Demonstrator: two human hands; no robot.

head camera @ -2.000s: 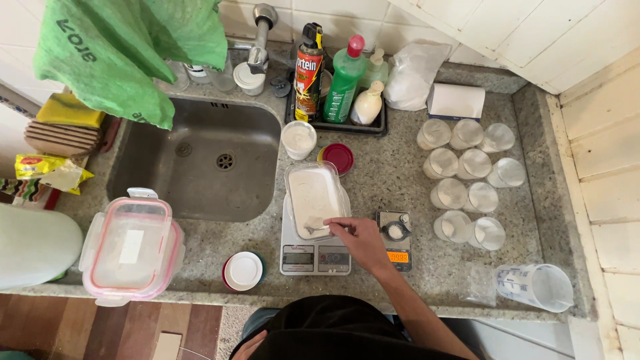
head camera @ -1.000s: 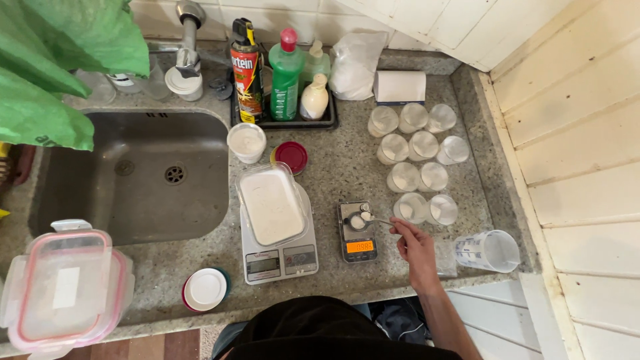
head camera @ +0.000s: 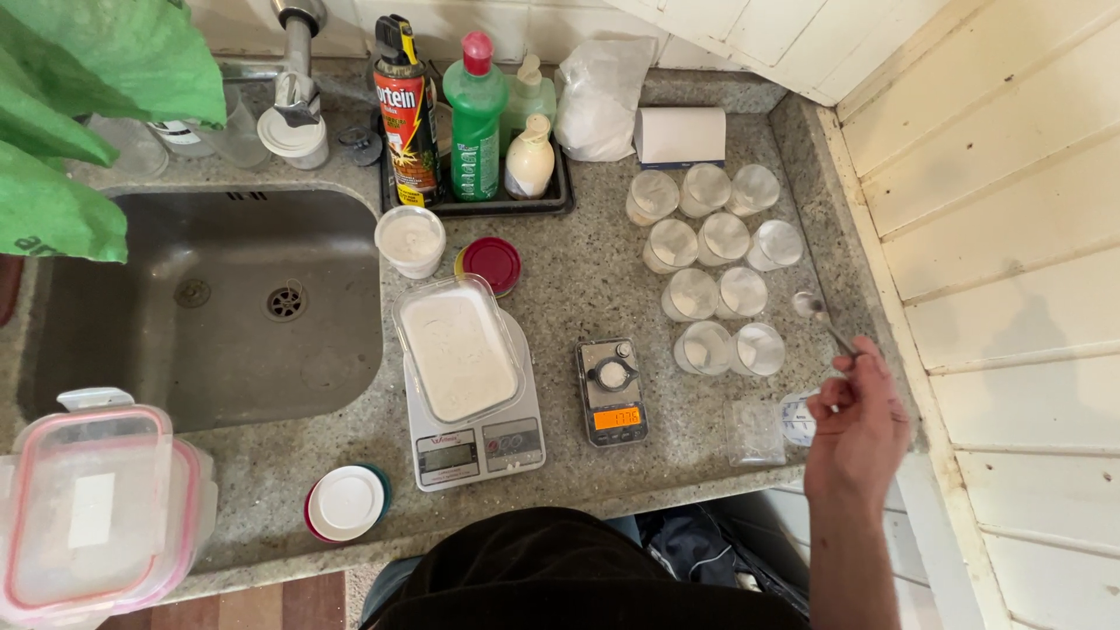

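Observation:
My right hand (head camera: 853,420) grips the handle of a metal spoon (head camera: 818,311) to the right of several clear plastic cups (head camera: 691,295). Left of the hand, a small digital scale (head camera: 612,394) with a lit orange display bears a little round dish (head camera: 612,374) of white powder. Farther left a white kitchen scale (head camera: 479,451) carries a clear rectangular container (head camera: 459,354) of white powder. Behind it stand a tub of white powder (head camera: 410,241) and a red lid (head camera: 492,265). My left hand is out of view.
A steel sink (head camera: 201,306) lies at left, with lidded plastic containers (head camera: 96,516) in front. Stacked round lids (head camera: 346,503) rest near the counter's front edge. A black tray (head camera: 477,207) of bottles stands at the back. A stone ledge (head camera: 809,192) and board wall (head camera: 1006,306) bound the right side.
My right hand has moved with the spoon from the container of powder to the small scale, then right, beyond the cups. The view has shifted.

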